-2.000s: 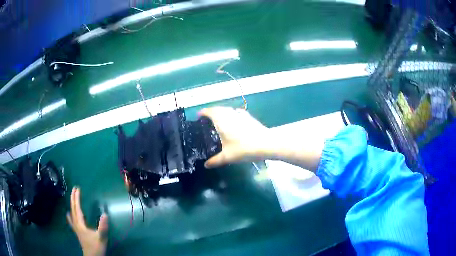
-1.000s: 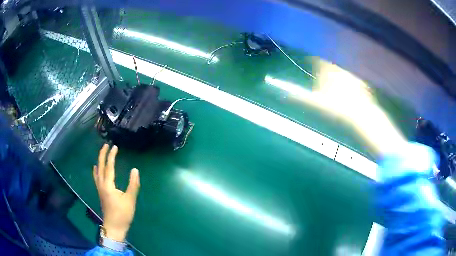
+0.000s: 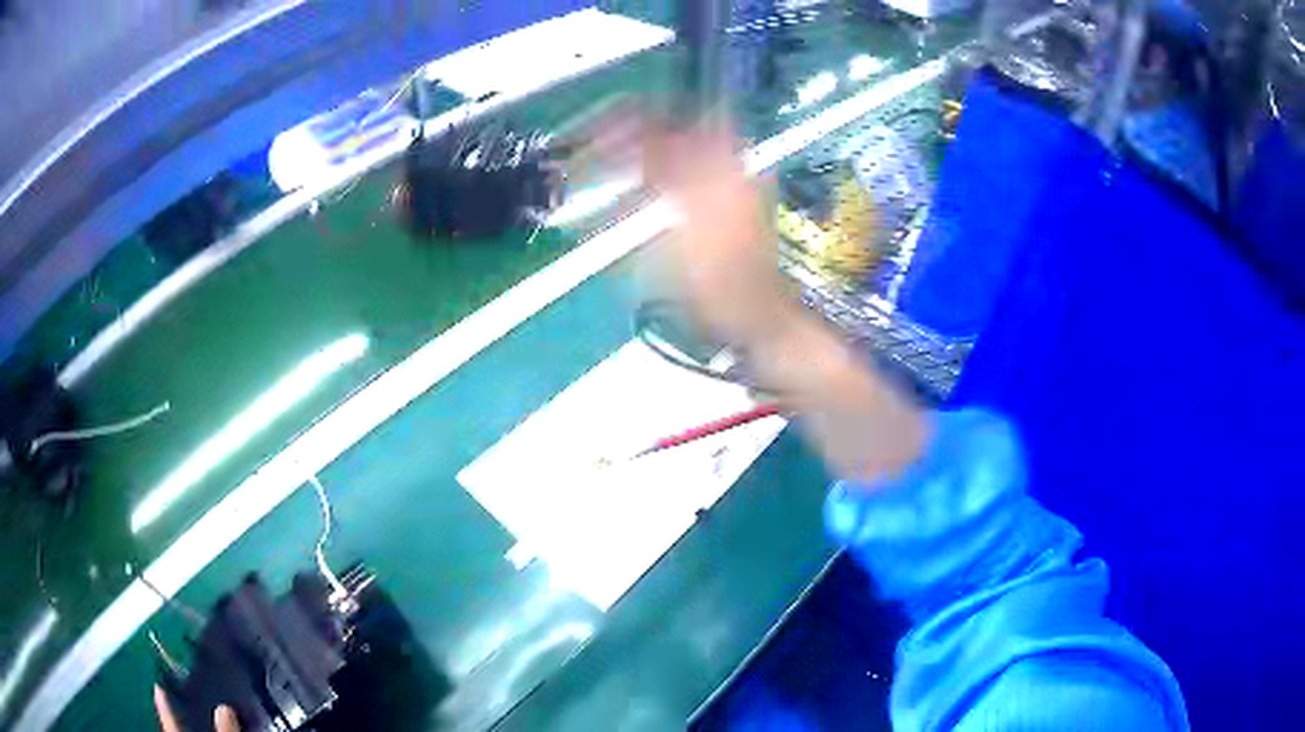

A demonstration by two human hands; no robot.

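A black unit (image 3: 272, 651) with a pale lead rising from it sits on the green bench at the lower left. Only fingertips of my left hand (image 3: 196, 712) show, at the unit's lower left edge; the picture's edge cuts off the rest. My right hand (image 3: 701, 179) is strongly blurred, raised over the pale rail to the right of another black unit (image 3: 472, 183). Whether it holds anything is not clear. A brush with a red handle (image 3: 711, 426) lies on a white paper sheet (image 3: 573, 493), its tip pointing left.
The pale rail (image 3: 415, 398) crosses diagonally. A mesh basket (image 3: 916, 340) with yellow items (image 3: 847, 222) stands beyond the paper, beside a large blue surface (image 3: 1131, 386). A black cable (image 3: 666, 343) loops at the paper's far edge. Another dark unit (image 3: 40, 429) lies far left.
The view has swung right, bringing the paper, brush and basket into sight. My left hand was open and fully visible; now only fingertips show beside a black unit. My right hand remains raised and blurred.
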